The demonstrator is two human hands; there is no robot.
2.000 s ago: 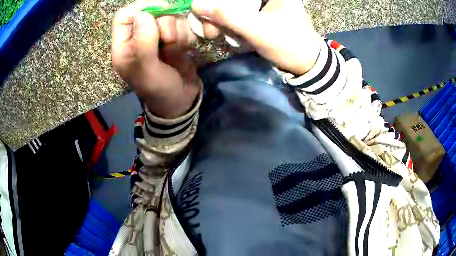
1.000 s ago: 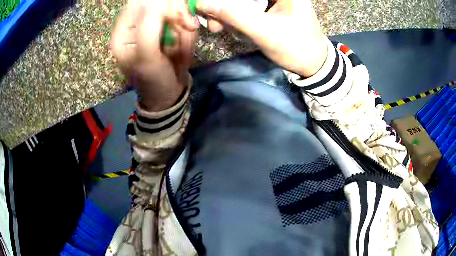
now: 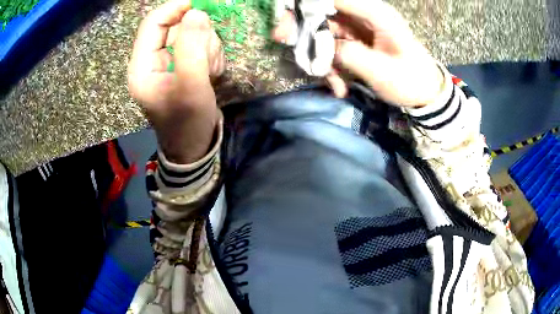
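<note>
My left hand (image 3: pixel 178 67) is at the top left, over the bench, with thumb and fingers pinched on a bright green part (image 3: pixel 202 5) that the top edge cuts off. Another bit of green shows between its lower fingers. My right hand (image 3: pixel 381 55) is at the top centre-right, closed around a white and black wrapped knife handle (image 3: pixel 313 43). No blade can be made out. Green trimmings (image 3: pixel 232 27) lie on the bench between the hands.
The speckled bench (image 3: pixel 67 110) spans the top. A blue tray (image 3: pixel 34 37) with green pieces is at the upper left. A person's black sleeve or clothing (image 3: pixel 58 227) is at the lower left, near a red item (image 3: pixel 116 172). Blue crates (image 3: pixel 540 178) and a cardboard box (image 3: pixel 516 205) are at right.
My hands have moved apart; my right hand has shifted right and slightly down. The wrapped handle and the green trimmings between the hands now show.
</note>
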